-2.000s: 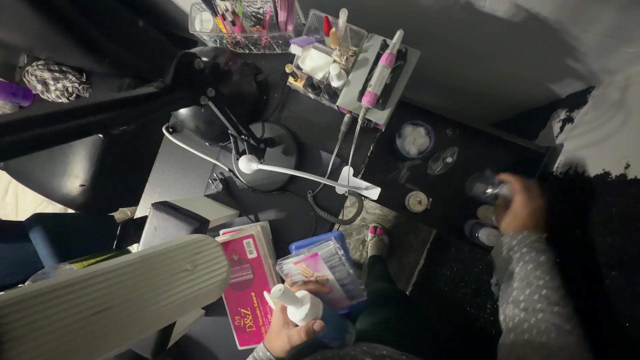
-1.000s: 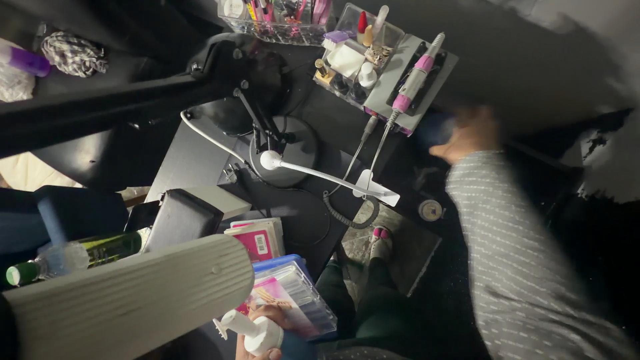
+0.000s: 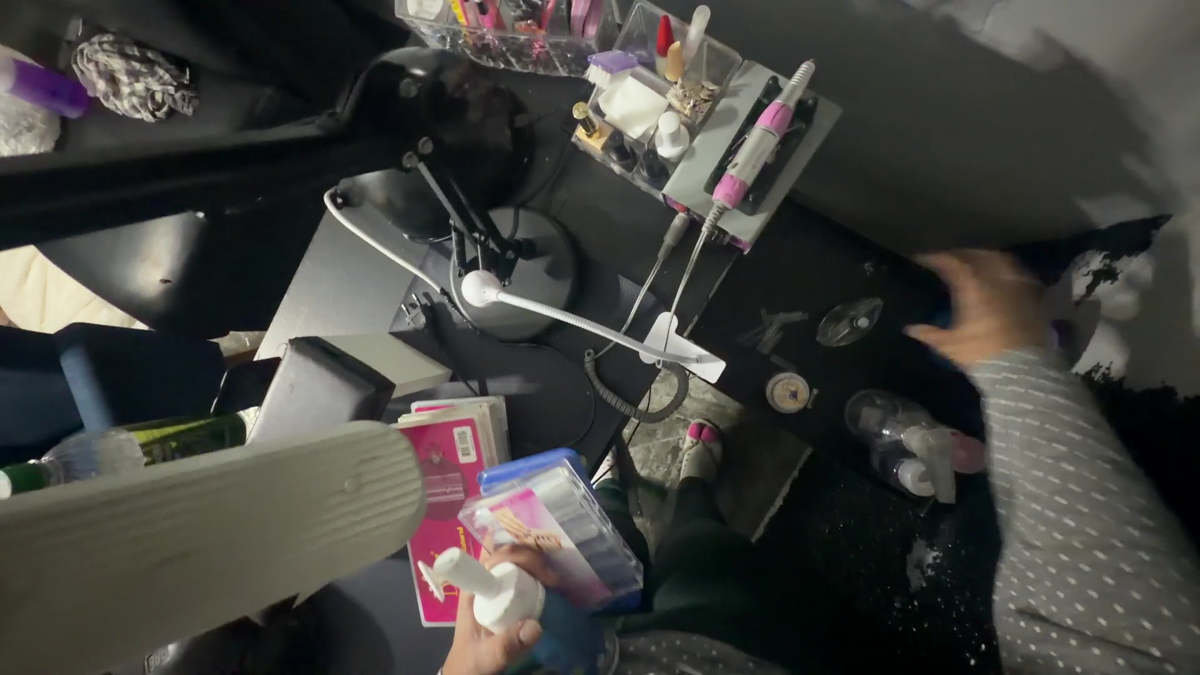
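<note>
My left hand (image 3: 492,633), at the bottom centre, is closed around a white plastic bottle (image 3: 509,597) with a long white nozzle. Just behind its fingers lies a clear compartment case (image 3: 586,525) with a pink picture panel. My right hand (image 3: 984,305) is blurred over the right side of the dark table, its thumb apart from the fingers. Something blue shows partly beneath it, mostly hidden; whether it is gripped cannot be told. Left of that hand lie a small clear dish (image 3: 848,322) and a small round pot (image 3: 787,393). Below it is a clear spray bottle (image 3: 928,459) with a white head.
A black lamp base (image 3: 539,281) with a white flexible neck stands mid-table. Behind are a nail drill (image 3: 761,141) on its grey unit and clear organizers (image 3: 656,56). A pale ribbed arm (image 3: 234,525) crosses the lower left, beside pink packets (image 3: 441,525). Cables hang over the table edge.
My right hand has moved from beside the nail drill unit farther right. The bowl of white balls, seen in the oldest frame left of the small clear dish, no longer shows there. My left hand keeps the white bottle.
</note>
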